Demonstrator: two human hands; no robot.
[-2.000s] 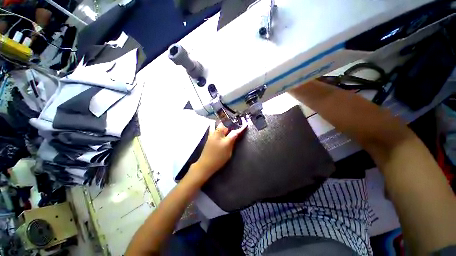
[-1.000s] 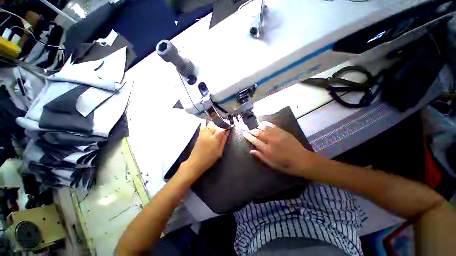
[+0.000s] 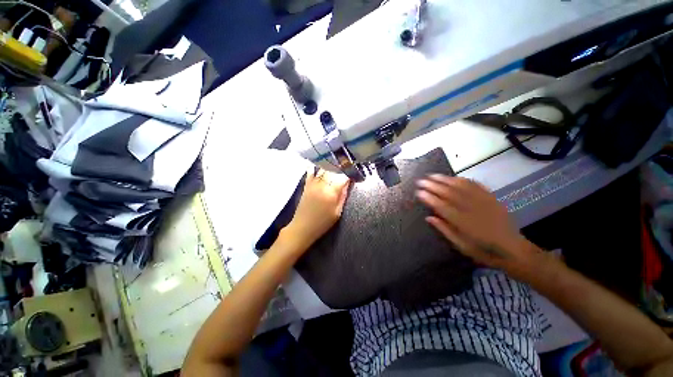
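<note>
A dark grey garment panel [image 3: 376,243] lies on the white machine table under the needle area and hangs over the front edge onto the striped cloth. Its pale piece [image 3: 284,193] shows at the left. My left hand [image 3: 322,202] rests on the panel's upper left, fingertips bent close beside the presser foot [image 3: 357,174]; whether they pinch the cloth is hidden. My right hand [image 3: 472,219] is flat over the panel's right side, fingers slightly apart, holding nothing. The white sewing machine head [image 3: 443,66] stands above the panel.
Black-handled scissors [image 3: 539,129] lie right of the needle, behind the measuring scale [image 3: 553,184]. A tall bundle of grey and white cut pieces [image 3: 111,158] stands at left. Dark navy cloth [image 3: 221,33] lies behind. A cream second machine [image 3: 63,324] is at lower left.
My right hand first came from beside the machine head to the cloth near the needle, then moved right, away from the presser foot. My left hand stays beside the foot.
</note>
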